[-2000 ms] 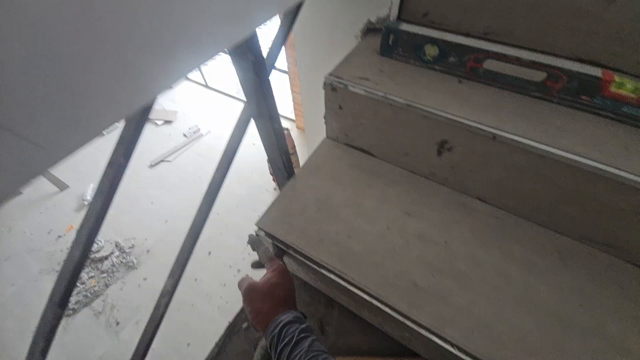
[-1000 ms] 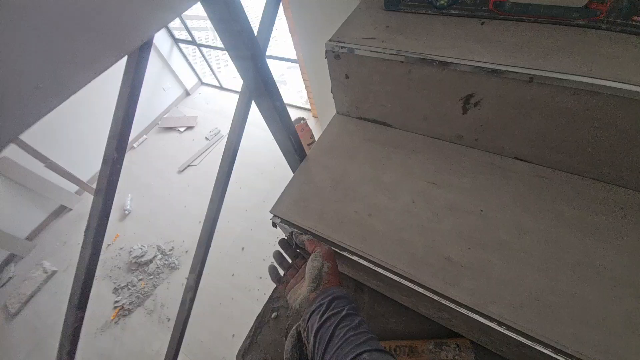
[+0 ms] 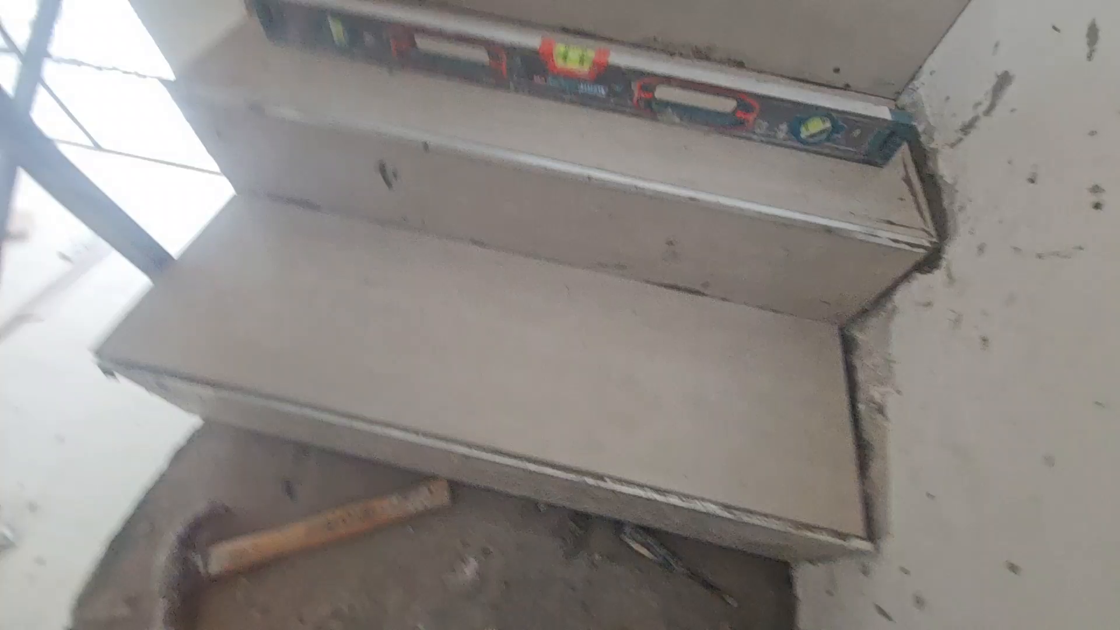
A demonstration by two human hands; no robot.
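Neither my left hand nor my right hand shows in the head view now. A grey tile stair tread with a pale metal edge trim spans the middle. Above it, a spirit level with red and yellow-green vials lies along the back of the upper tread. Below, on the rough concrete step, rests a hammer with a wooden handle, its dark curved head blurred at the left. A thin dark tool, its kind unclear, lies right of the hammer, near the riser's foot.
A white wall with a rough chipped edge borders the treads at the right. At the left, a dark metal bar slants beside the open stair side, with a pale floor far below.
The gloved hand that was at the tread's left front corner is out of view. The view has swung right, and the wall, the hammer's full handle and the thin tool now show.
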